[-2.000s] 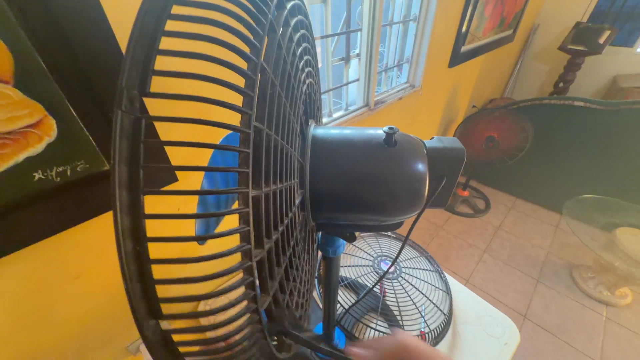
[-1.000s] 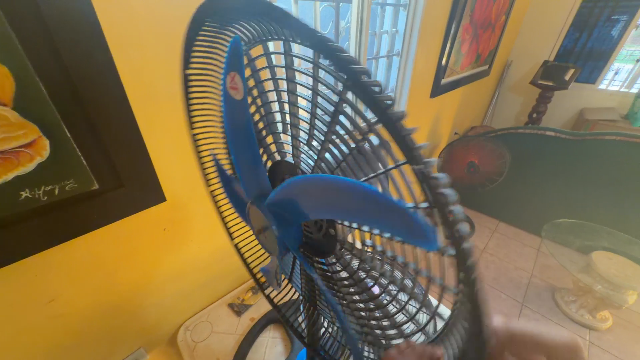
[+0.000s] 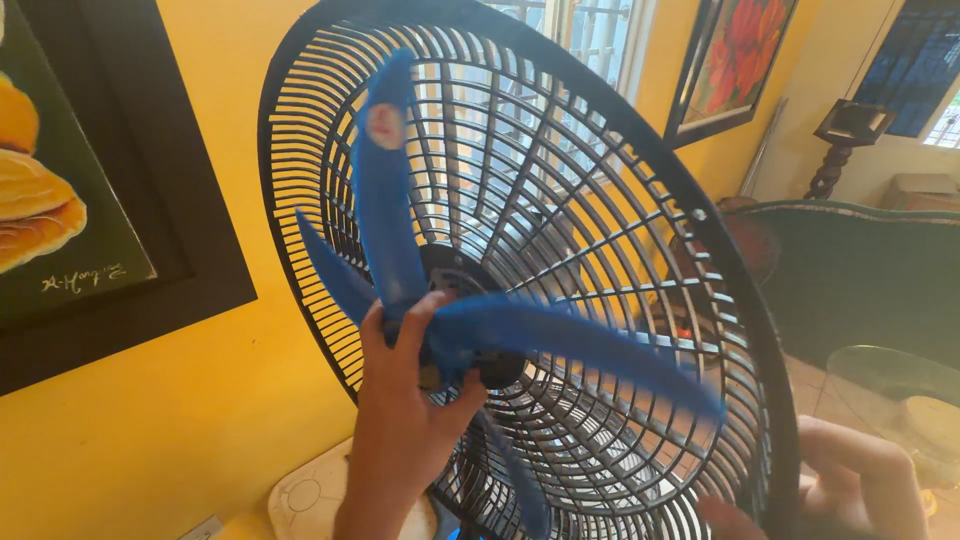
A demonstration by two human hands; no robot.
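A large fan stands before me, its black rear grille facing me with the inside showing. In front of the grille sit the blue fan blades, one of them bearing a round sticker. My left hand grips the hub of the blades, fingers over the top and thumb below. At the lower right, my right hand holds the rim of the rear grille, with part of the fingers behind it. The motor housing is mostly hidden behind the grille.
A pale tabletop lies under the fan. Framed paintings hang on the yellow wall at the left and beyond the barred window. A round glass table and a green sofa back are at the right.
The fan has turned from a side view to show the blades and the inside of the grille. My left hand has come into view and taken hold of the hub.
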